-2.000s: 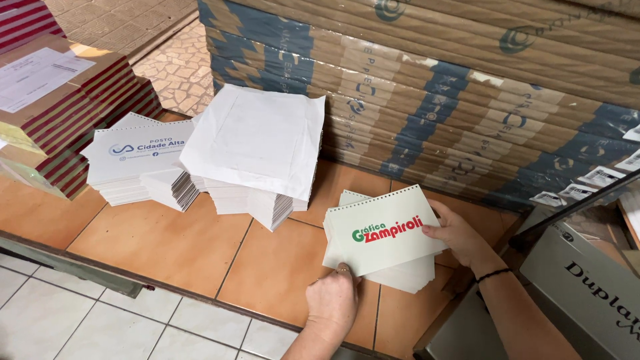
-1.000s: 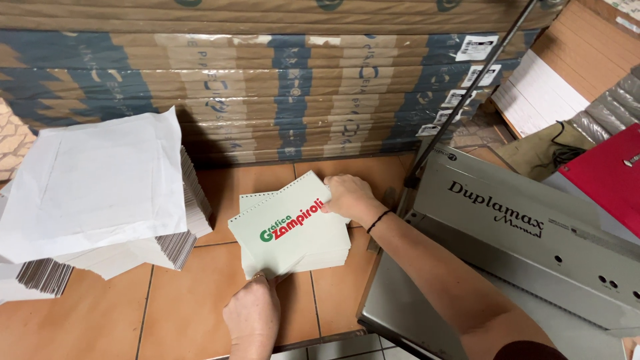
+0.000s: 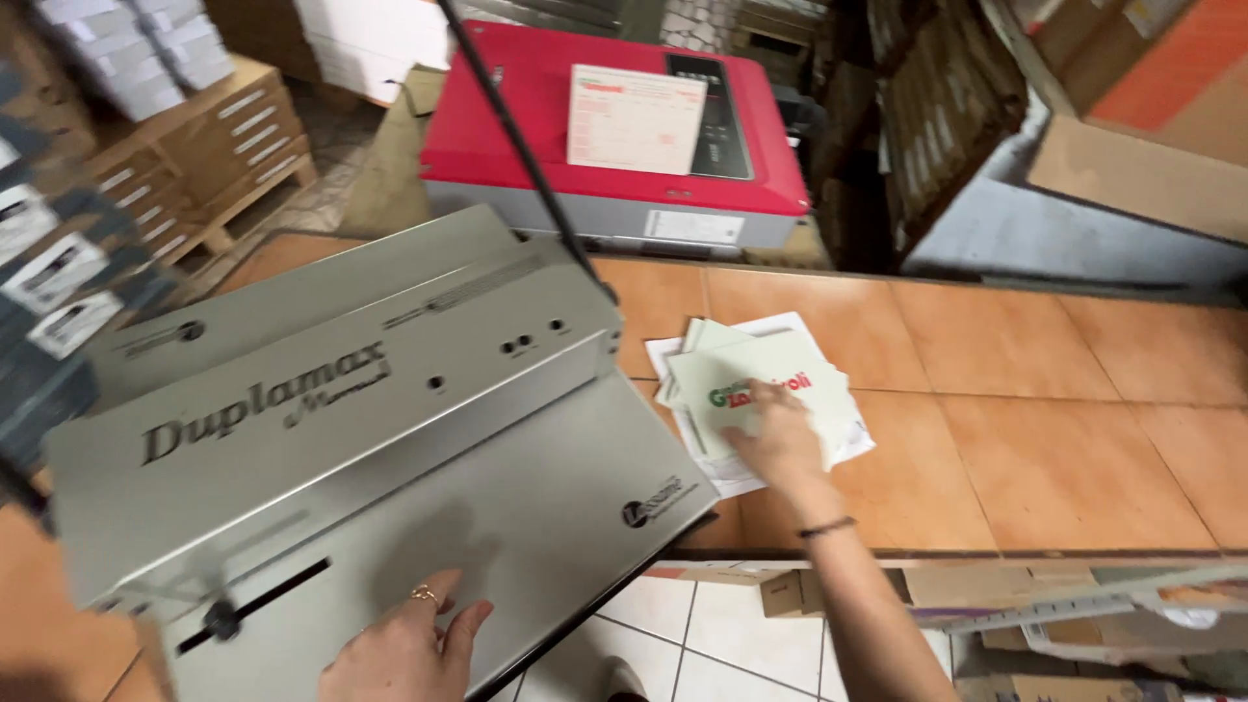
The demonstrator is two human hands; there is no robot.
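On the tiled counter, right of a grey Duplamax Manual punching machine, a pile of pale printed cards lies fanned at uneven angles over white paper. Over the top card, my right hand reaches with its fingers spread and partly covers the green and red lettering. Whether it presses on the card cannot be told. My left hand hangs over the machine's flat front plate, thumb and fingers apart, holding nothing. Near it, a black knob sits in the plate's slot.
Behind the counter stands a red and grey machine with a printed form on its lid. The punching machine's black lever slants up beside it. Cardboard boxes are at upper right, a wooden pallet at left, shelves below the counter.
The view has swung far to the right. Earlier both hands held the perforated cards left of the punching machine; now the left hand is off them, and the right hand is over a card pile right of it.
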